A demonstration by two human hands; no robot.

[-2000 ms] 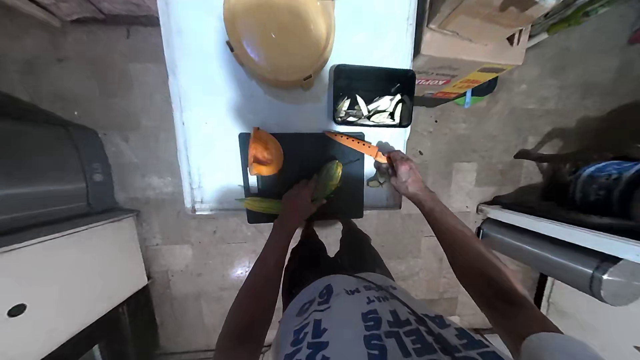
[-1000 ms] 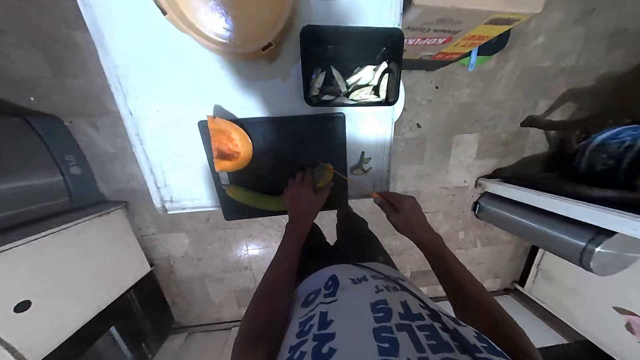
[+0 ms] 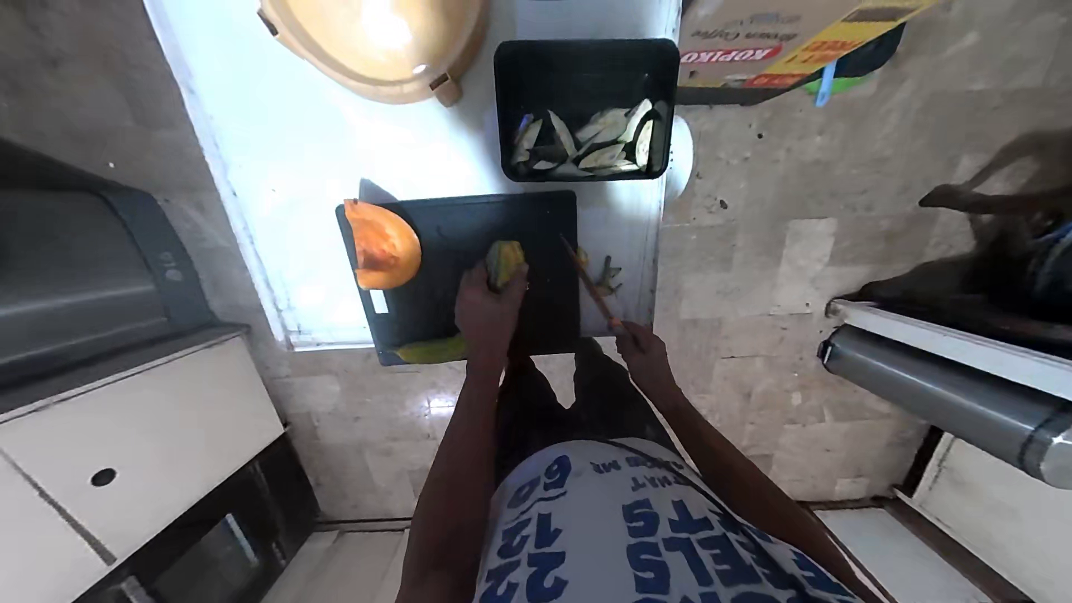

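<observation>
My left hand (image 3: 490, 311) grips a short yellow-green vegetable piece (image 3: 505, 261) over the middle of a black cutting board (image 3: 444, 222). My right hand (image 3: 645, 356), at the board's lower right, holds an orange-bladed knife (image 3: 596, 293) by its handle, with the tip pointing up and left over the board's right edge. A long green vegetable piece (image 3: 429, 350) lies along the board's lower left edge. An orange squash wedge (image 3: 387, 247) sits at the board's upper left. Small green scraps (image 3: 609, 275) lie on the white table right of the board.
Behind the board stands a black plastic tub (image 3: 586, 50) with pale cut vegetable pieces (image 3: 615, 134). A large tan basin (image 3: 381, 50) is at the upper left of the table (image 3: 293, 209). A cardboard box (image 3: 754, 46) stands at the upper right. An animal's dark limb (image 3: 963, 199) shows far right.
The knife, over the board two seconds ago, is now at its right edge. The left hand has raised a cut piece upright, apart from the long green piece. The view has shifted.
</observation>
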